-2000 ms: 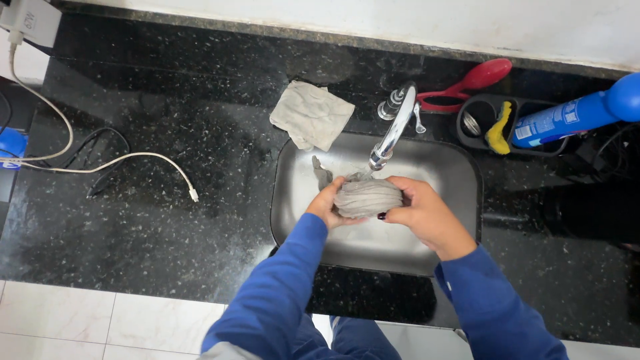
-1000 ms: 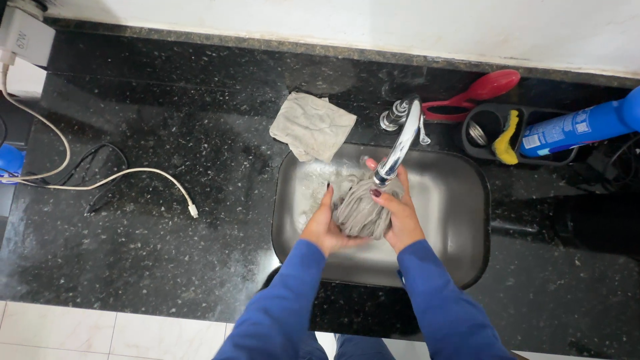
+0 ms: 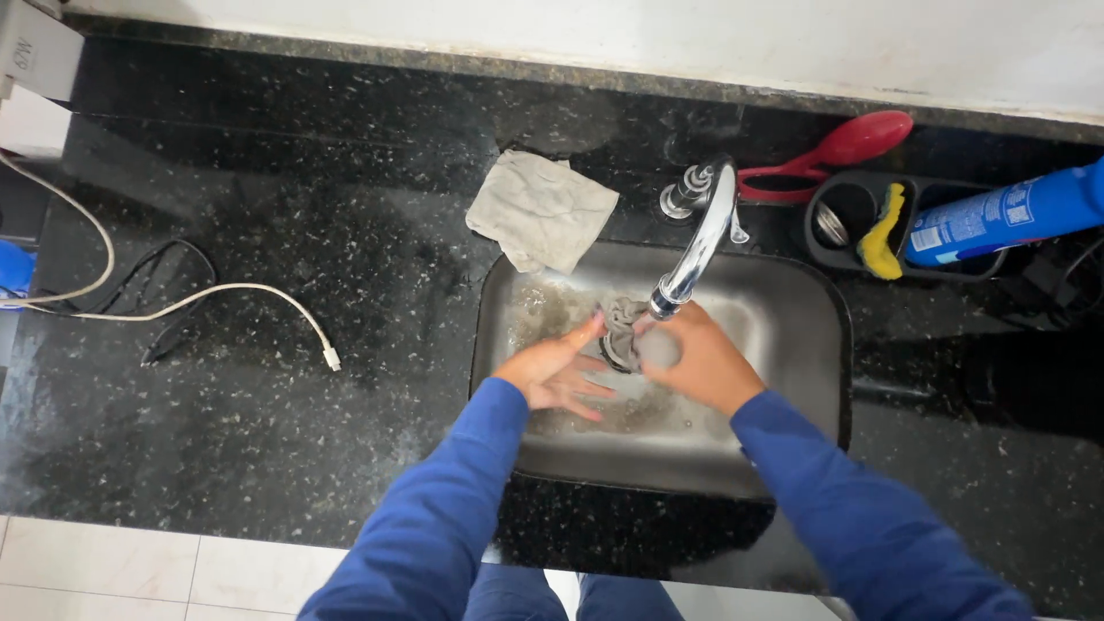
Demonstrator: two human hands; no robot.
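Under the mouth of the chrome faucet, my right hand grips a wet grey cloth, bunched up small. A round greyish blur shows by its fingers; I cannot tell what it is. My left hand is at the cloth's left side with its fingers spread, the thumb close to the cloth; whether it touches is unclear. Both hands are over the steel sink, whose bottom holds murky water. A second grey cloth lies folded on the counter, one corner over the sink's back left rim.
Right of the faucet lie a red spoon and a black caddy holding a metal scourer, a yellow sponge and a blue bottle. Pale and dark cables cross the black granite counter at left.
The cloth was bunched between both hands; now my left hand has spread its fingers at the left, and the cloth looks smaller, on my right hand's side.
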